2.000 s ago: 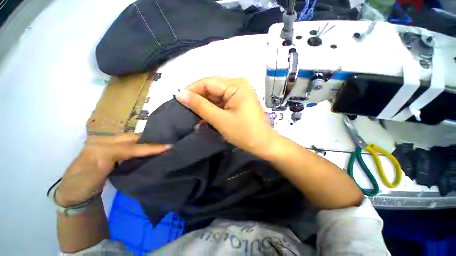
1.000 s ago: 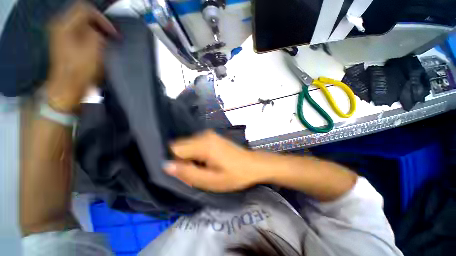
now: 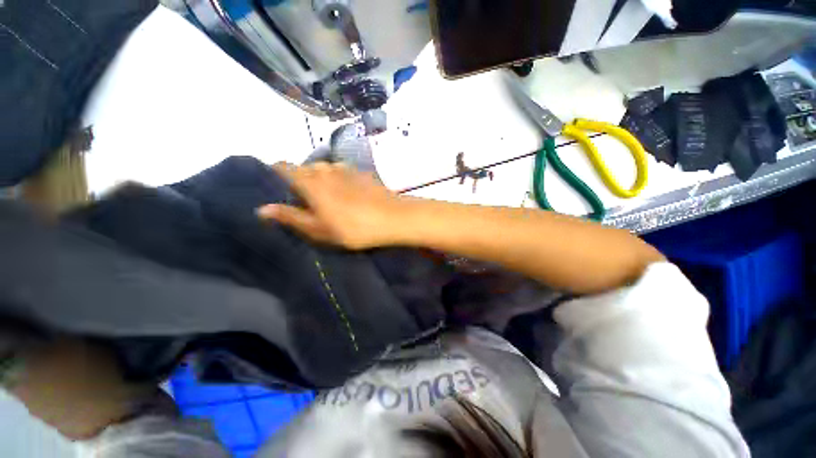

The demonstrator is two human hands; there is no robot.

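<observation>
The dark grey garment (image 3: 224,233) lies bunched across the table's front edge and the lap, with a yellowish dashed topstitching line (image 3: 337,307). My right hand (image 3: 335,204) holds the garment near its upper edge, thumb and fingers on the cloth, left of and below the presser foot area (image 3: 353,89). My left hand (image 3: 72,385) is at the lower left, blurred and partly behind a raised grey fold; its fingers are hidden. The needle is not clearly visible.
Scissors (image 3: 552,125) with green and yellow handles lie right of the machine. Black label bundles (image 3: 702,125) lie at the table's right. A dark panel (image 3: 501,31) hangs above. Thread scraps (image 3: 471,170) lie on the table. Blue crates (image 3: 219,407) are below. More dark cloth (image 3: 54,80) lies upper left.
My right hand has moved up toward the machine with the cloth. My left hand has dropped from the upper left to the lower left. The garment now spreads out leftward.
</observation>
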